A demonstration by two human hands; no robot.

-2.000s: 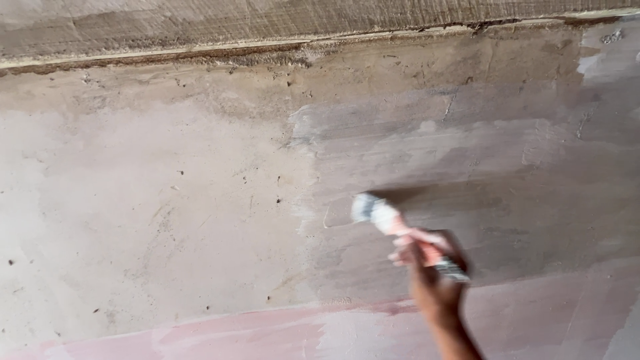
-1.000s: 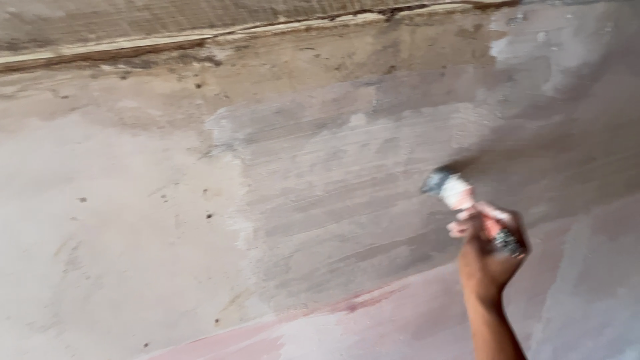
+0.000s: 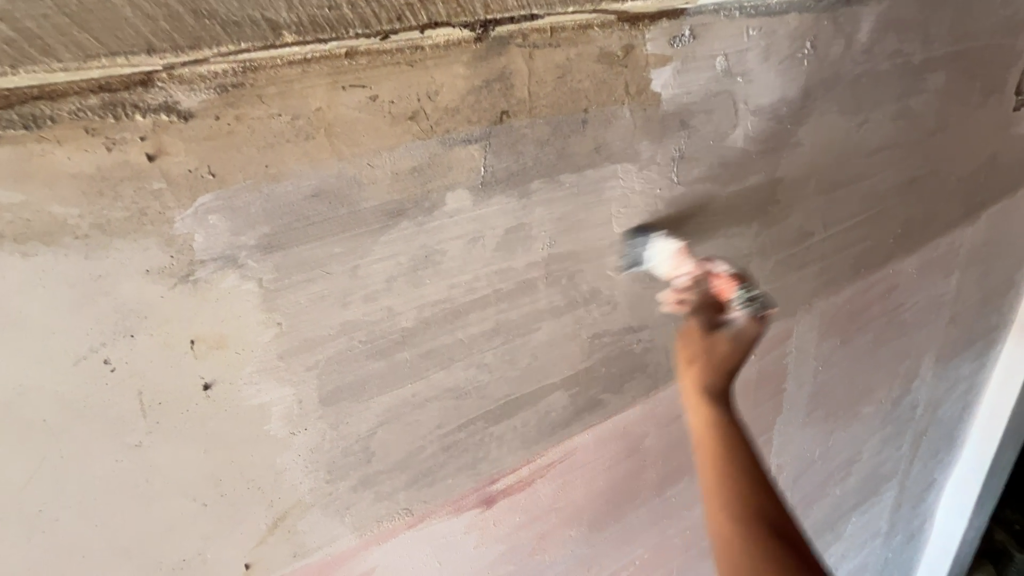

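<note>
My right hand (image 3: pixel 716 320) is closed around the orange, paint-smeared handle of a paintbrush (image 3: pixel 660 252), right of the middle of the view. The brush points up and to the left, its dark wet bristles at the surface of a plastered wall (image 3: pixel 480 296). Motion blurs the brush and fingers. Around the bristles the wall has a streaky greyish coat, with a paler, uncoated-looking area to the left and a pink band below. My left hand is out of the frame.
A rough, brownish board or beam (image 3: pixel 240 28) runs along the top edge of the wall, with a cracked seam under it. At the lower right stands a white vertical edge (image 3: pixel 980 456), with a dark area beyond it.
My right hand still grips the brush, which has moved rightward over the wall since the earliest frame. The view has shifted too, and the white edge at the lower right now shows.
</note>
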